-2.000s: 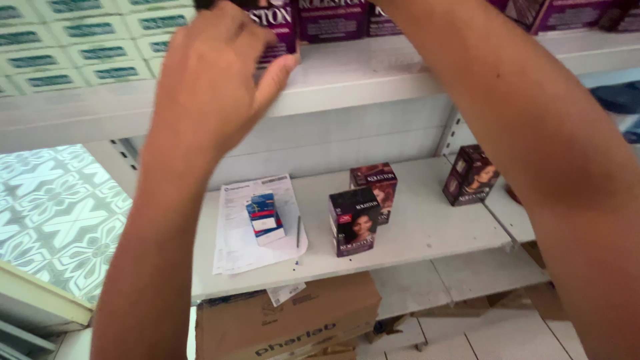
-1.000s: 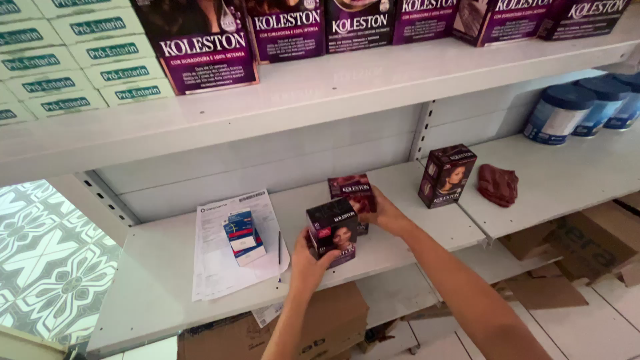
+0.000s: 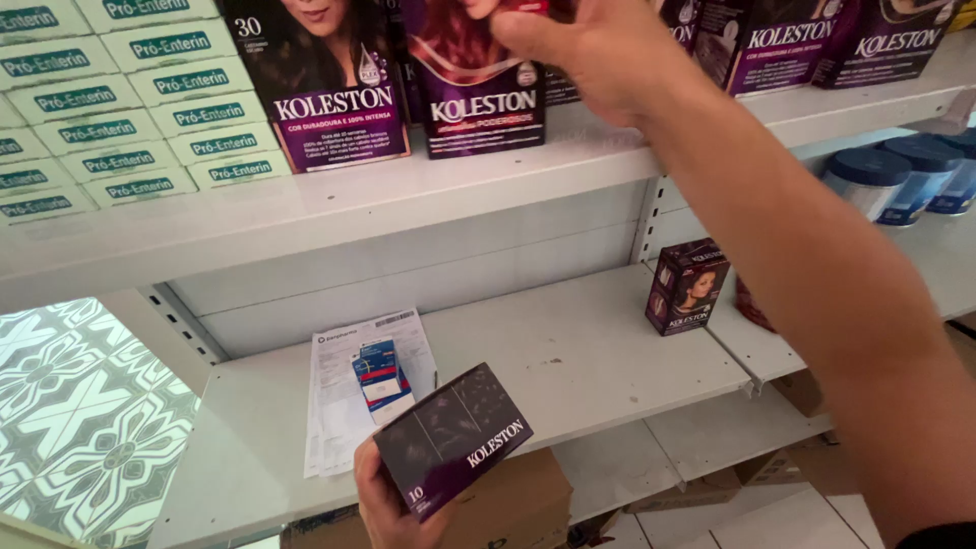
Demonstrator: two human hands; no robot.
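Observation:
My left hand [image 3: 400,496] holds a dark purple Koleston hair-dye box [image 3: 457,438], tilted, in front of the lower shelf. My right hand [image 3: 610,61] is at the upper shelf, its thumb over the face of a Koleston box with a red-haired picture [image 3: 480,84]; its other fingers run out of the frame, so its hold is unclear. Beside that box, a dark-haired Koleston box [image 3: 335,99] stands upright. Another Koleston box [image 3: 686,288] stands on the lower shelf. Blue, red and white small boxes [image 3: 383,381] lie on printed papers [image 3: 328,412].
Stacked Pró-Enterin boxes [image 3: 137,118] fill the upper left. More Koleston boxes [image 3: 785,46] line the upper shelf [image 3: 320,221], whose edge overhangs the lower shelf [image 3: 595,351]. Blue-lidded tubs [image 3: 869,179] stand right. A cardboard box [image 3: 518,496] is below.
Both hands were on two boxes on the lower shelf; the left hand now has one lifted, and the red-haired box is at the upper shelf by my right hand. The view has come nearer.

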